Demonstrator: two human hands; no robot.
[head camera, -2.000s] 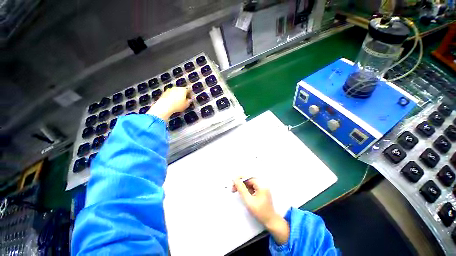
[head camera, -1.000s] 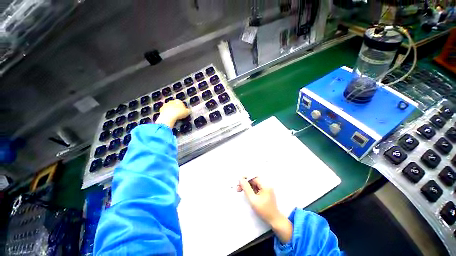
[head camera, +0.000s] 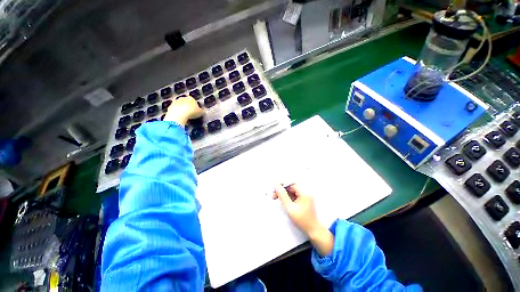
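Observation:
My left hand (head camera: 183, 109) is over the blister tray (head camera: 228, 106) at the back left, fingers down among its black housings (head camera: 214, 125); whether it grips one is hidden. My right hand (head camera: 297, 204) is low over the white work board (head camera: 251, 228), fingers closed around a thin dark pen-like tool (head camera: 289, 186); whether it is tweezers or a pick-up pen cannot be told. A few tiny dark specks lie on the board near the fingertips.
A blue control box (head camera: 416, 114) with a clear jar (head camera: 436, 60) on top stands at the right. Another tray of housings (head camera: 478, 183) is at the right edge. A white cable (head camera: 349, 131) reaches the board's back corner. Plastic packaging (head camera: 34, 239) lies far left.
My left hand has moved left along the tray, and more pockets to its right show bare. My right hand has stayed at about the same place on the board. The view has shifted slightly.

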